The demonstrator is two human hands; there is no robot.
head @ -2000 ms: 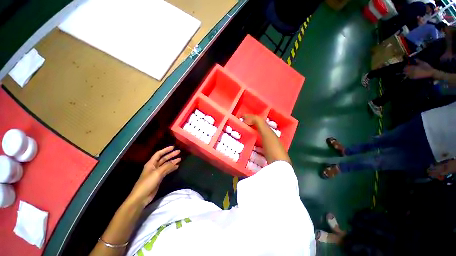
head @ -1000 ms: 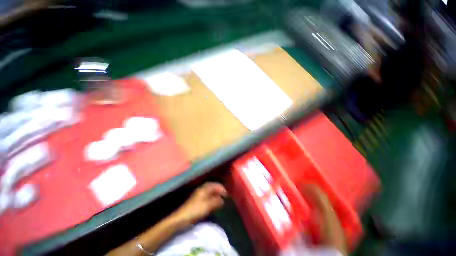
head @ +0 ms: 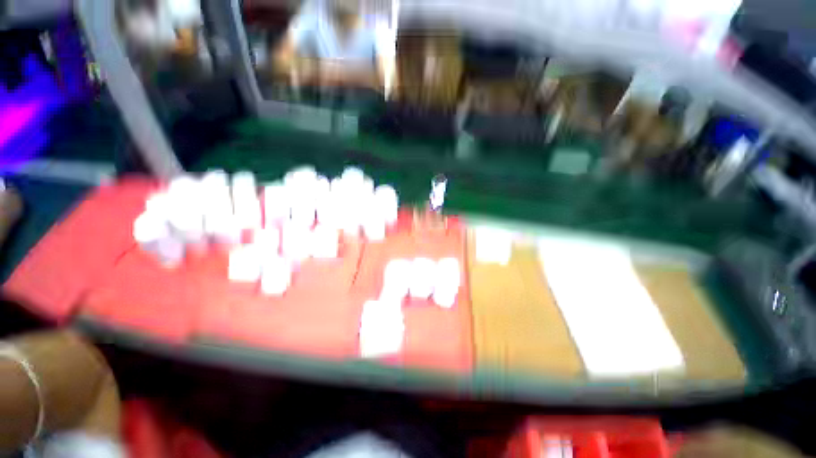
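Note:
Many white round units stand in a cluster on the red mat, all blurred. A smaller row of white units stands at the mat's right part. A white wiping cloth lies just in front of that row. My left forearm, with a bracelet at the wrist, enters at the lower left; the hand beyond it is cut off by the left edge. Only a blurred bit of my right arm shows at the bottom right edge; that hand is out of the picture.
A clear bottle stands at the mat's back. Brown board carries a large white sheet and spare wipes. A red divided tray is below the bench edge, right; another red thing is lower left. Blurred people are behind.
The view has swung left from the right tray to the whole bench. Both hands have left the picture, and the right hand no longer shows at the tray.

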